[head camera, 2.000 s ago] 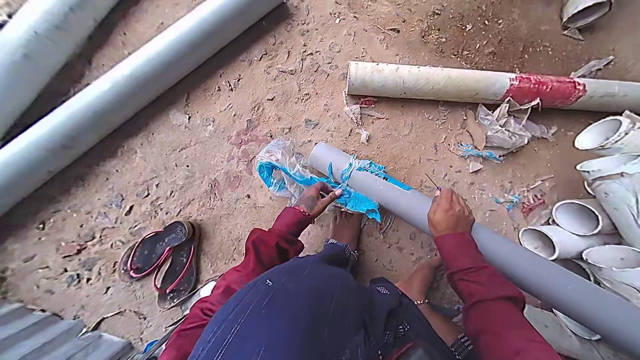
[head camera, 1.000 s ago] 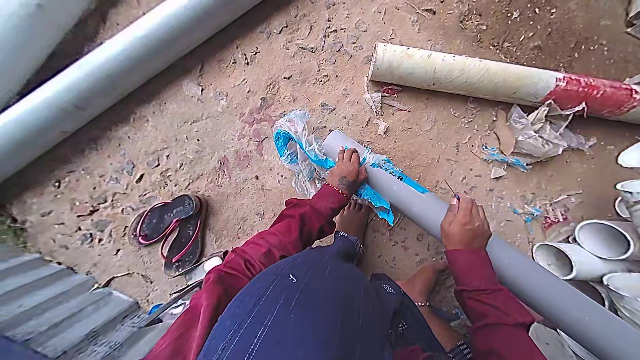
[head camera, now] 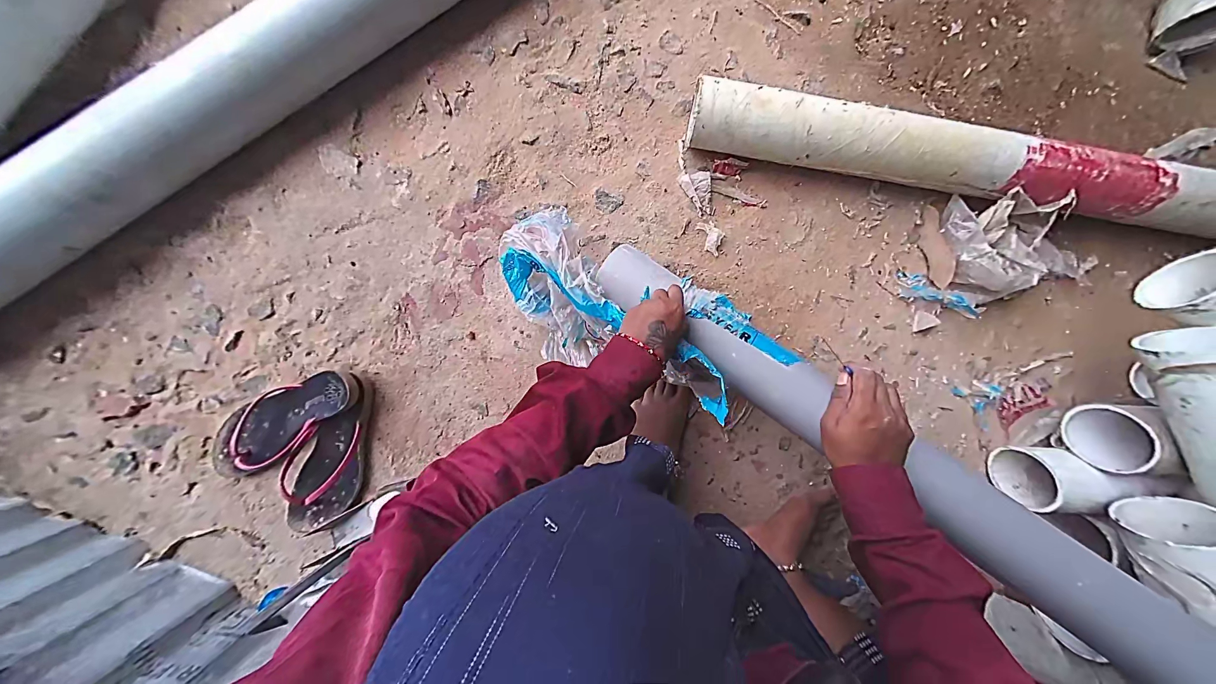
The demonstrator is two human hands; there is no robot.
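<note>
A grey plastic pipe (head camera: 1016, 541) runs from the middle of the view to the lower right corner. Torn blue and clear plastic wrapping (head camera: 560, 285) hangs around its upper end. My left hand (head camera: 655, 318) is on the pipe near that end, closed on the wrapping; its fingertips are partly hidden. Farther down the pipe, my right hand (head camera: 864, 418) rests against the pipe with its fingers closed on a small tool (head camera: 844, 366), whose thin tip points up and left. What kind of tool it is cannot be told.
A dirty white pipe with a red band (head camera: 855, 133) lies at the upper right, beside crumpled plastic (head camera: 1007, 242). White pipe pieces (head camera: 1121, 439) are piled at right. A larger grey pipe (head camera: 190, 133) crosses the upper left. Flip-flops (head camera: 328, 456) lie at left, above corrugated sheeting (head camera: 114, 608).
Two seconds ago my left hand was at the wrapping with its fingers lower on the near side of the pipe; now it lies over the pipe. My right hand still holds the small tool.
</note>
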